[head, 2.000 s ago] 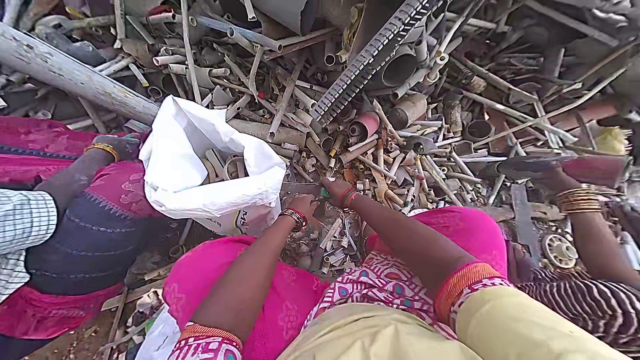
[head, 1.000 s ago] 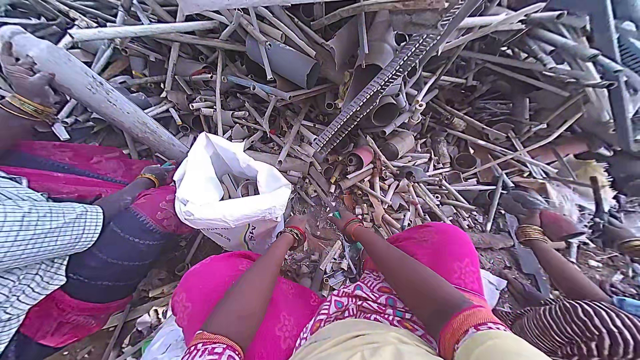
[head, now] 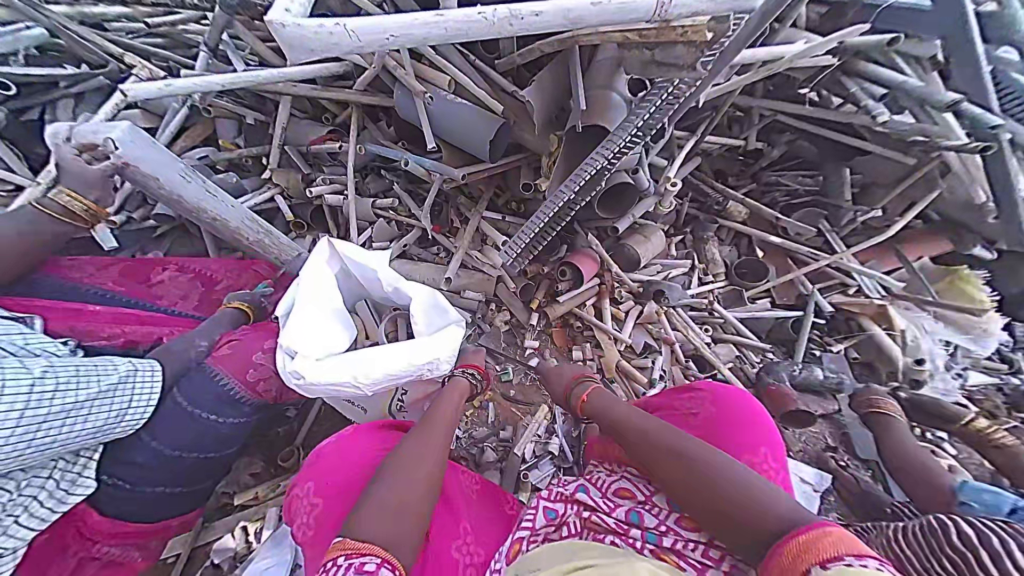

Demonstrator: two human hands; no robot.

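My left hand (head: 472, 358) is low beside the right rim of a white woven sack (head: 376, 368), which stands upright with its mouth folded back and pipe pieces inside. My right hand (head: 558, 379) reaches down at the near edge of a heap of scrap plastic pipes (head: 632, 320). A thin dark strip or blade (head: 508, 358) lies between the two hands; I cannot tell which hand holds it. Small cut pieces (head: 528, 448) are scattered on the ground below my hands. The fingers of both hands are mostly hidden.
A co-worker sits at the left, one hand (head: 86, 170) at the end of a thick white pipe (head: 200, 200). At the right, another person's hand (head: 876, 400) is near a red pipe piece (head: 786, 406). A slotted grey channel (head: 576, 180) slants across the heap.
My hands have moved a little apart since one second ago. The co-worker's hand at the upper left, out of view two seconds ago, is now at the thick white pipe. The view has shifted.
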